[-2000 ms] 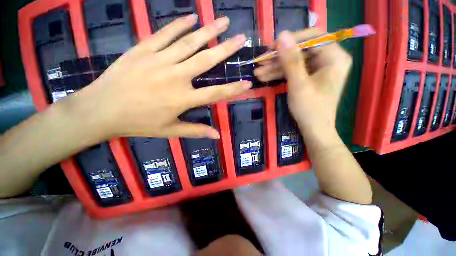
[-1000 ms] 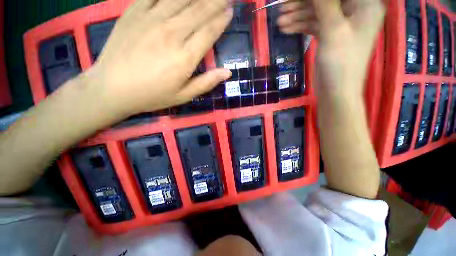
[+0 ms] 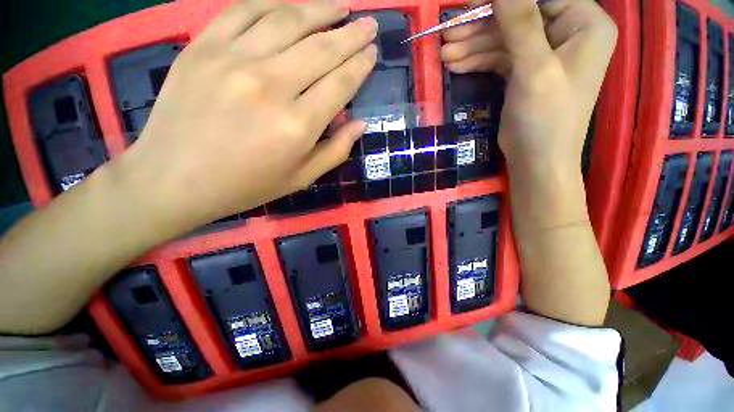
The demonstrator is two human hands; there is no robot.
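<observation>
Black phone bodies (image 3: 400,278) lie rear side up in the slots of a red foam tray (image 3: 322,364). A glossy sticker carrier sheet (image 3: 410,161) with a grid of dark squares lies across the upper row. My left hand (image 3: 249,105) lies flat, palm down, over the upper phones and the sheet's left part, thumb at the sheet; what is under the palm is hidden. My right hand (image 3: 547,72) holds the tweezers (image 3: 451,22) like a pen, their tip close to a dark square sticker (image 3: 393,47) on the fourth upper phone.
A second red foam tray (image 3: 656,145) with phones stands at the right, beside a thick red foam edge. A dark green surface (image 3: 20,181) shows at the left. The wearer's light sleeves are at the bottom.
Since the oldest frame, both hands have moved up from the sheet's middle, and the tweezers now point at the phone's upper end. The lower row now shows fully, and the tray sits lower in view.
</observation>
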